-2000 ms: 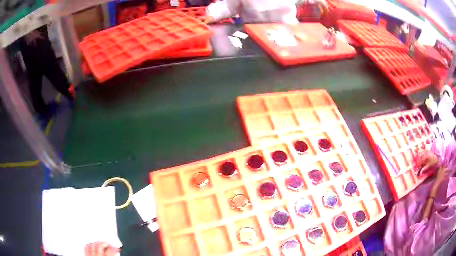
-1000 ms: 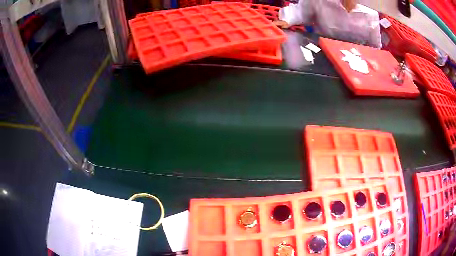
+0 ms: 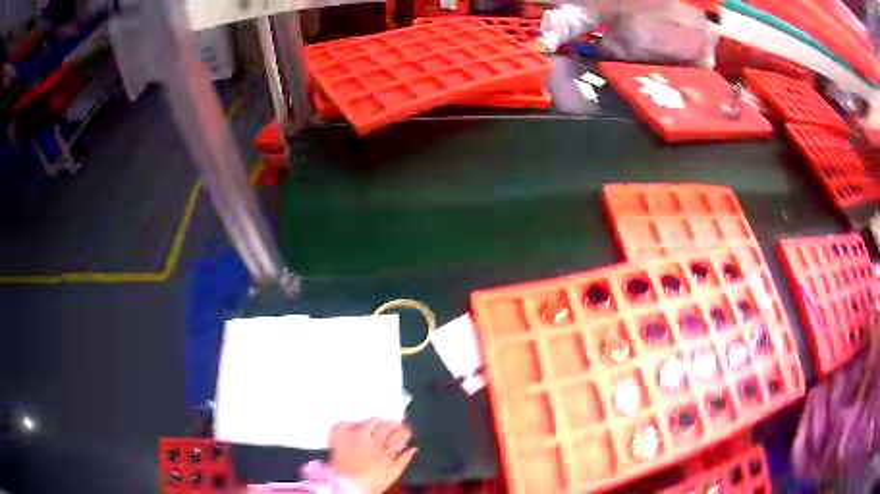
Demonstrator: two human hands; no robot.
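A hand that I take as my left hand (image 3: 371,452), bare and with a pink sleeve, lies at the lower right corner of a white sheet (image 3: 309,381). Its fingers are slightly apart and it holds nothing visible. My right hand is not in view. A yellow ring (image 3: 430,328) touches the sheet's upper right side. Right of it are a small white paper (image 3: 457,345) and a large red-orange tray (image 3: 566,402) with round watch heads in many pockets; its left pockets are empty. Another tray (image 3: 675,210) shows behind it.
Red trays (image 3: 425,72) are stacked at the back left. A red board with white papers (image 3: 690,121) lies at the back right, near a person's white sleeve. Another tray (image 3: 830,289) and a pink sleeve (image 3: 838,420) are at right. A metal post (image 3: 217,154) stands left.
The view has swung left, then tilted; the sheet and trays sit higher than one second ago. My left hand, out of view then, is at the sheet's lower corner.
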